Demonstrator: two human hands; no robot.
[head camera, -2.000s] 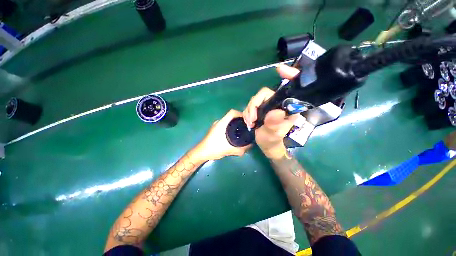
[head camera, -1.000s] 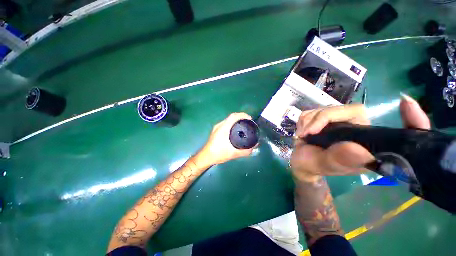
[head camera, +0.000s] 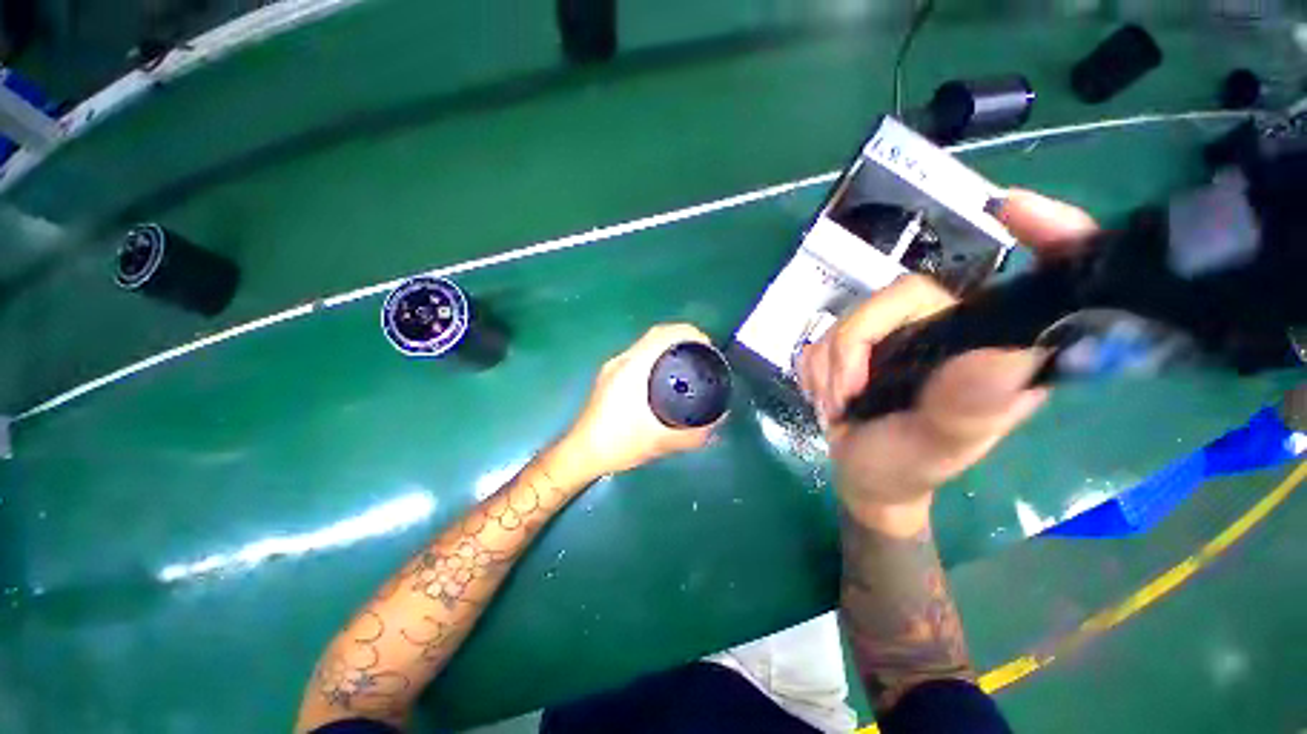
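My left hand (head camera: 625, 407) is wrapped around a black cylindrical housing (head camera: 690, 384), which stands upright with its dark round end up. My right hand (head camera: 917, 416) grips the black electric screwdriver (head camera: 1118, 316), held slanting over the near side of the screw feeder. The driver's tip is hidden by my fingers. The screw feeder (head camera: 801, 287) is a white open-topped box with a dark inside. Loose silvery screws (head camera: 788, 435) lie on the green table between the housing and my right hand.
A housing with a bright ring end (head camera: 427, 317) stands left of my left hand. Another housing (head camera: 178, 270) lies at the far left. More black housings (head camera: 982, 106) lie beyond the white line (head camera: 602, 230). A blue object (head camera: 1175, 480) is at the right table edge.
The screwdriver and my right hand moved from the housing's top to the right, over the feeder and screws. My left hand keeps its hold. The housings beyond the line shifted right.
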